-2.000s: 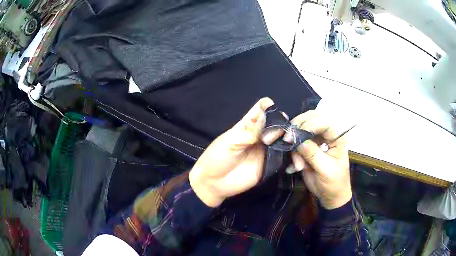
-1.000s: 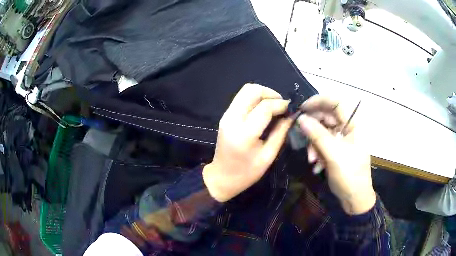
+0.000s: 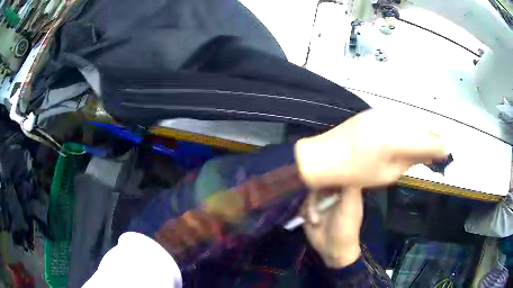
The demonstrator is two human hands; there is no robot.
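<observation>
The dark denim garment (image 3: 225, 73) lies across the machine table, with two pale stitch lines along its near band. My left hand (image 3: 365, 152), blurred, reaches right across the garment's end and over the table edge. A small dark piece (image 3: 441, 163) shows at its fingertips, seemingly pinched; whether it joins the garment is hidden. My right hand (image 3: 337, 228) is below and partly behind the left, its fingers curled around a small pale metallic tool (image 3: 295, 222), too blurred to name surely.
The white sewing machine (image 3: 484, 73) stands at upper right, its needle plate (image 3: 353, 42) left of it. The worn yellow-brown table edge (image 3: 455, 189) runs below. A green mesh basket (image 3: 61, 225) and grey cloth (image 3: 95, 219) are lower left. Yellowish-green scissor-like loops (image 3: 444, 281) lie lower right.
The hands have moved apart from their shared pinch: left swung right over the table, right dropped below it. The garment's near band shifted up, uncovering table edge. The thin spike no longer shows clearly.
</observation>
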